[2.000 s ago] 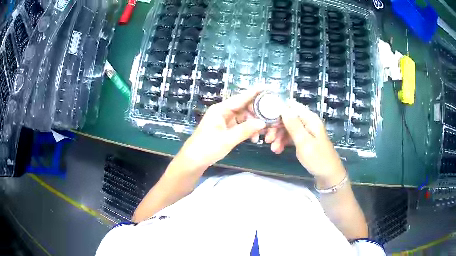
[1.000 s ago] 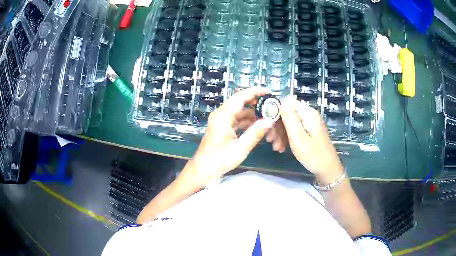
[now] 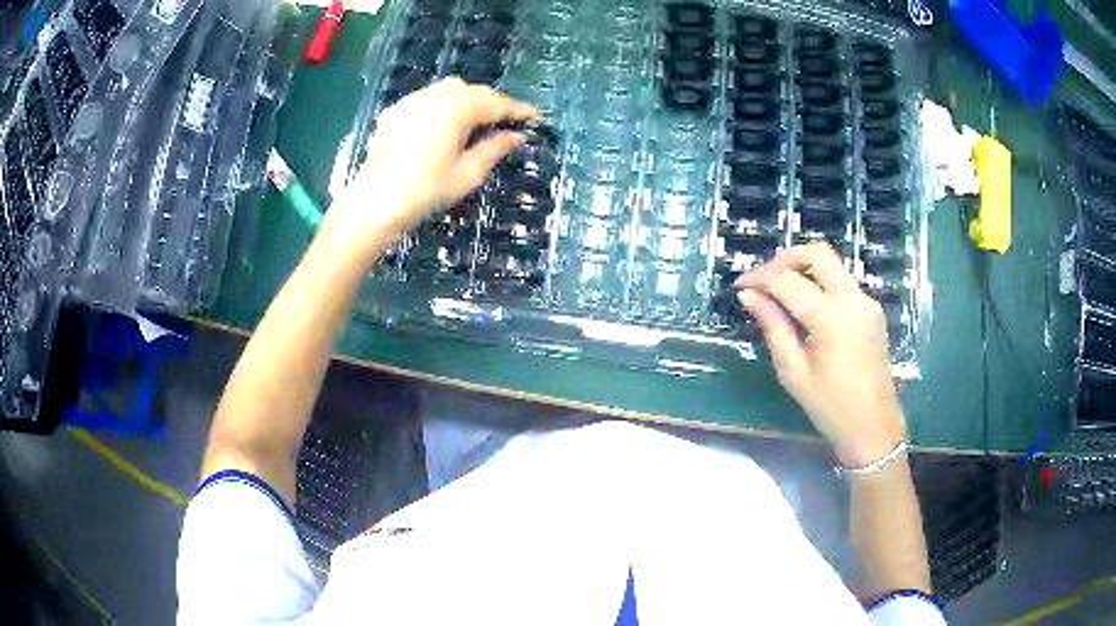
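A large clear blister tray (image 3: 575,320) lies in front of me, with black round parts in its columns and clear unfilled pockets in the middle. My left hand (image 3: 422,153) is over the left part of the tray, its fingertips pinching a small black part (image 3: 540,127) at the third column. My right hand (image 3: 826,324) is at the tray's front right, thumb and finger together on a dark part (image 3: 732,302) at the front end of a column. The fingers partly hide both parts.
Stacked clear trays (image 3: 184,184) stand at the left. A red marker (image 3: 324,33) and a green-and-white tube (image 3: 294,193) lie left of the tray. A yellow tool (image 3: 994,196), white tissue (image 3: 948,153), black cable (image 3: 986,355) and blue bin (image 3: 1010,49) are at the right.
My hands have moved apart from the round part held between them. My left hand has gone forward and left over the tray, my right hand slightly right to the tray's front.
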